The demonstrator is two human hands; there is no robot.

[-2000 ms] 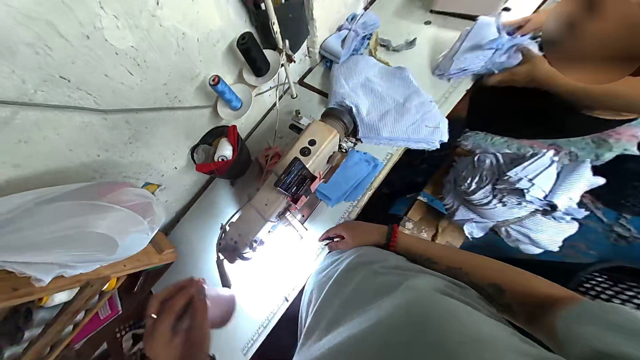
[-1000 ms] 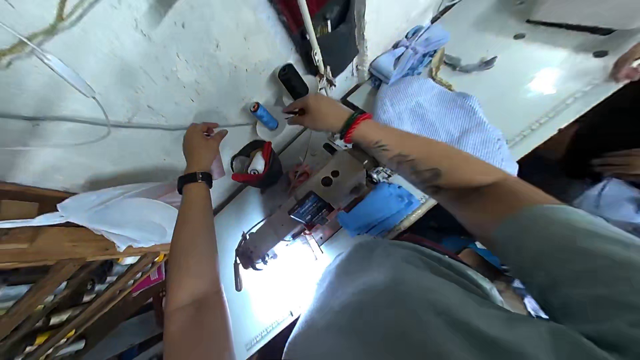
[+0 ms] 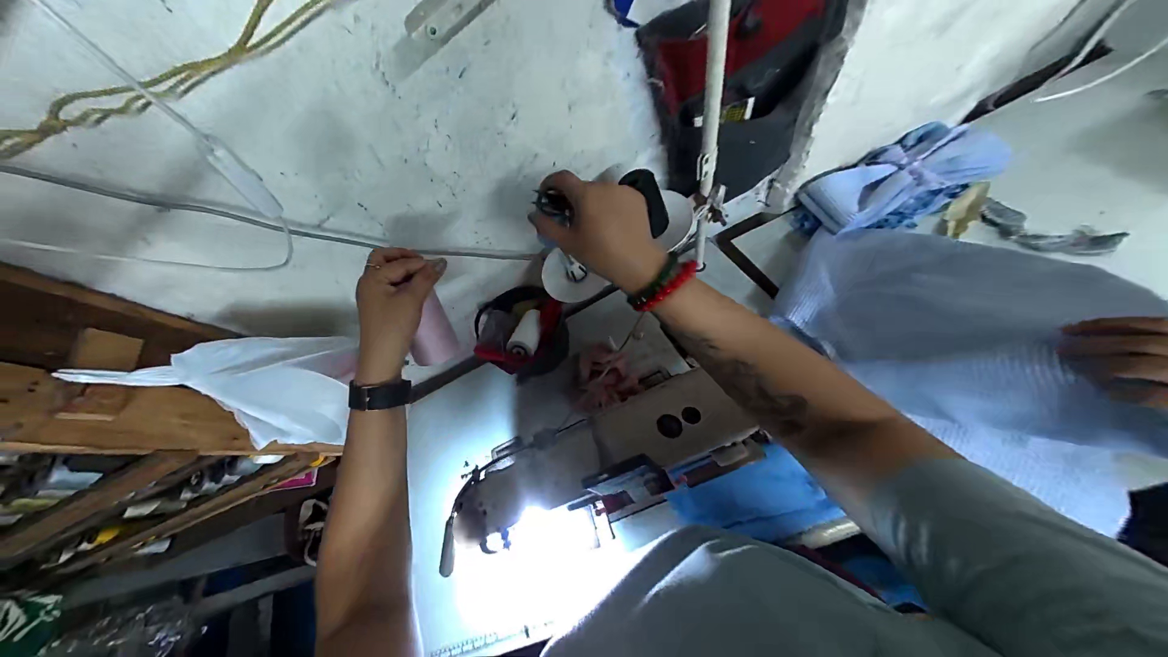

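My left hand (image 3: 397,290), a dark watch on its wrist, is raised by the wall with fingertips pinched together; any thread between them is too fine to see. Just beside it a pink thread cone (image 3: 434,333) stands. Over the white disc of the thread stand (image 3: 573,276), my right hand (image 3: 598,224) is closed on a small dark object (image 3: 554,208), its kind unclear. Behind that hand is a black thread cone (image 3: 646,193). The sewing machine (image 3: 630,429) lies below, its lamp glaring over the needle end. A dark container (image 3: 522,333) holds a white spool (image 3: 525,334).
Blue folded cloth (image 3: 757,493) lies beside the machine. Striped light-blue fabric (image 3: 967,338) is at right, under another person's hand (image 3: 1118,360). A white plastic bag (image 3: 274,383) hangs over the wooden shelf (image 3: 182,411) at left. A white pole (image 3: 714,100) rises behind the thread stand.
Two seconds ago my right hand was on the machine table; it has since reached up to the thread stand. My left hand has risen to the wall. The view has swung toward the wall.
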